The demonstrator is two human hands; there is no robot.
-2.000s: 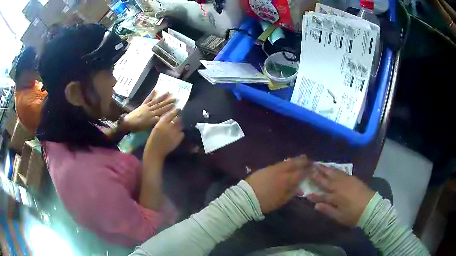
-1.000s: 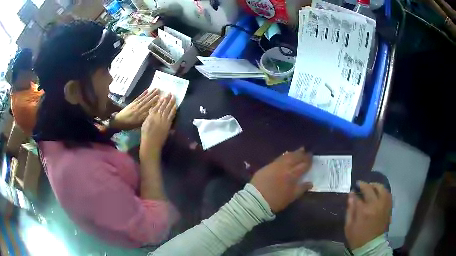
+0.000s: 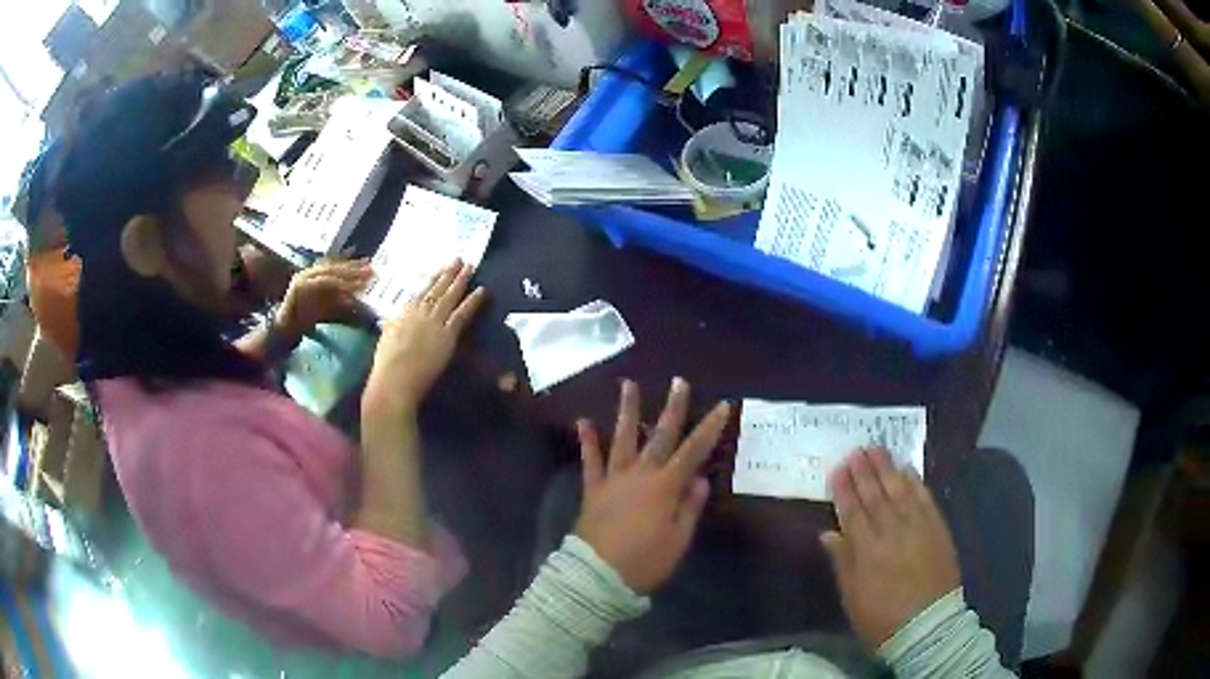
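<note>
A folded leaflet (image 3: 783, 451), white with faint print, lies flat on the dark glossy tabletop before me. My right hand (image 3: 892, 537) rests with its fingers flat on the leaflet's right part; its fingers are together and do not grip it. My left hand (image 3: 646, 497) is to the left of the leaflet, fingers spread, palm down, apart from the paper and holding nothing. A stack of unfolded leaflets (image 3: 869, 159) leans in the blue tray. A thin bundle of folded leaflets (image 3: 604, 178) lies at the tray's left edge.
The blue tray (image 3: 796, 283) stands behind the leaflet. A tape roll (image 3: 725, 162) is in it. A crumpled paper scrap (image 3: 572, 342) lies mid-table. At the left, a person in a pink top works on a sheet (image 3: 427, 246). A divider box (image 3: 455, 139) stands beyond.
My left hand has moved left off the leaflet and spread its fingers. My right hand has come onto the leaflet, which now lies wider and further left. The neighbour's sheet is opened out larger.
</note>
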